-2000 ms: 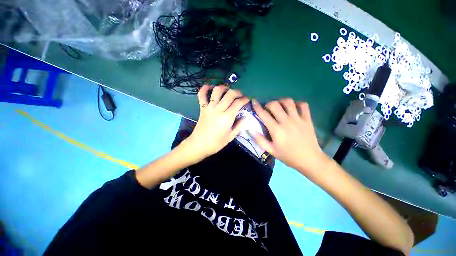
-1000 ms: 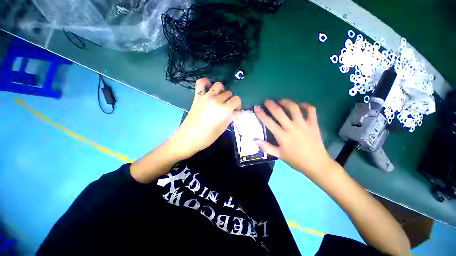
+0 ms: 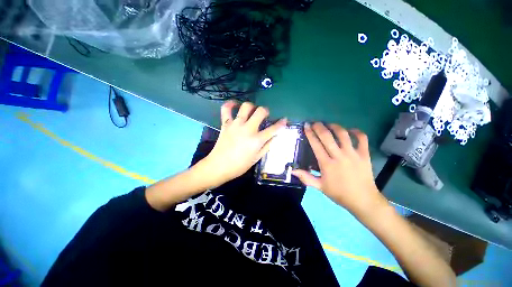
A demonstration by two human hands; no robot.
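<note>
A black rectangular device housing with a bright white middle lies at the bench's near edge, in front of my body. My left hand holds its left side, with fingertips on the top edge. My right hand is at its right side, with the thumb on the lower right part and the fingers at the upper right corner. Whether a cord lies in the rim is too small to tell. A heap of thin black cords lies beyond my left hand, with one white ring beside it.
A pile of white rings lies at the right. A grey handheld tool with a black barrel lies against it. Black housings stand at the far right. A clear plastic bag is at the upper left. A cardboard box is below the bench.
The housing, tilted at first, now lies straighter. My right hand has shifted slightly right and uncovers more of its right side. My left fingers have moved over its top edge.
</note>
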